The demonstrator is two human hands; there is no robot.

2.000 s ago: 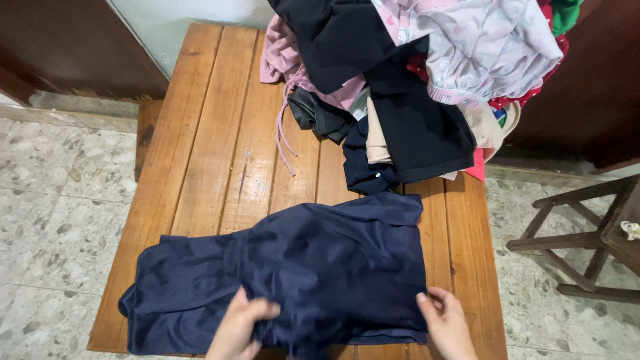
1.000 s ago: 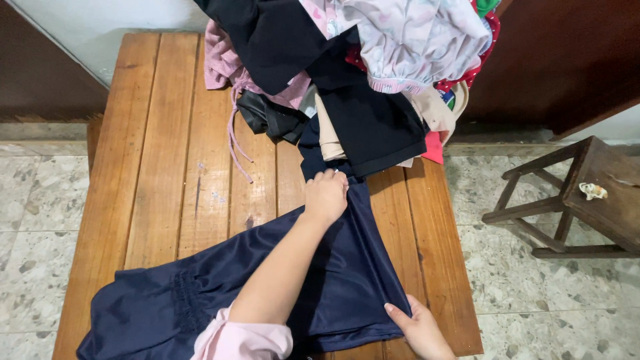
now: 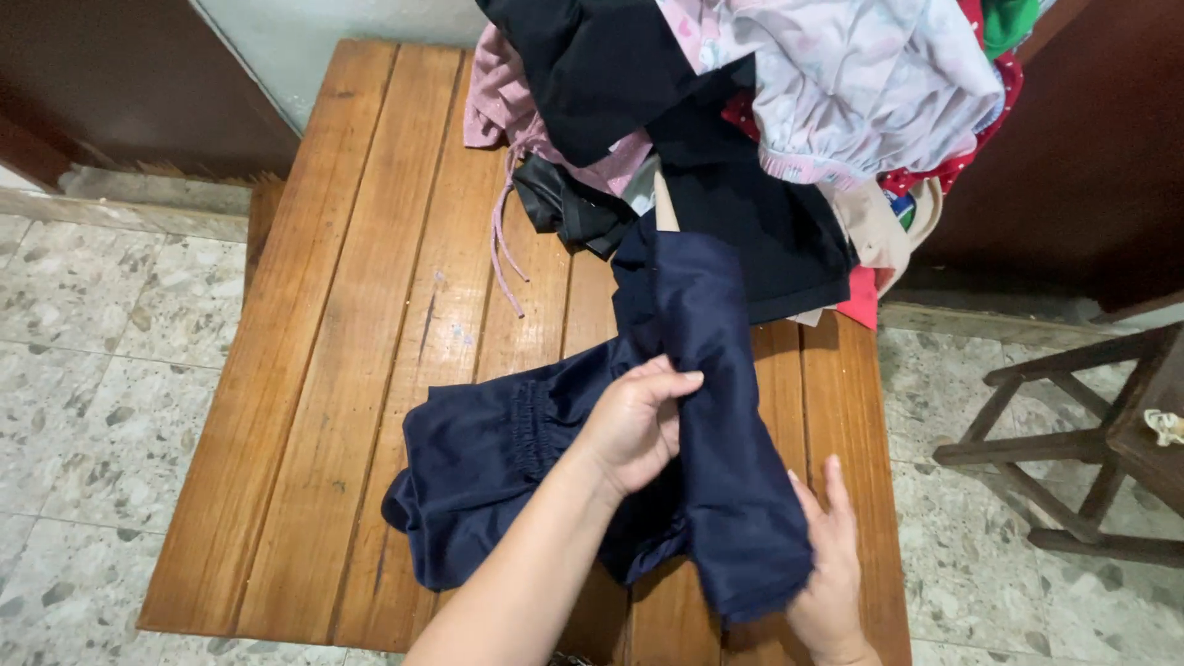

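Observation:
A navy blue garment (image 3: 472, 462) with a gathered, elasticated band lies across the front of the wooden table, its right part folded over into a raised, narrow flap. My left hand (image 3: 638, 421) grips that flap near its middle, the thumb on top and the other fingers partly hidden by the cloth. At the flap's lower right end, my right hand (image 3: 826, 564) supports the cloth edge; its fingers point up and some are hidden behind the fabric. The flap's far end touches the pile of clothes.
A heap of clothes, with black cloth (image 3: 740, 213), a pale patterned garment (image 3: 860, 83) and a pink one with drawstrings (image 3: 504, 92), covers the back right of the wooden table (image 3: 314, 370). A dark wooden stool (image 3: 1133, 425) bearing a small object stands on the floor at right.
The garment's right part, lying flat one second ago, is now lifted and folded over leftward. My left hand has come back from the far edge to the middle of the fold.

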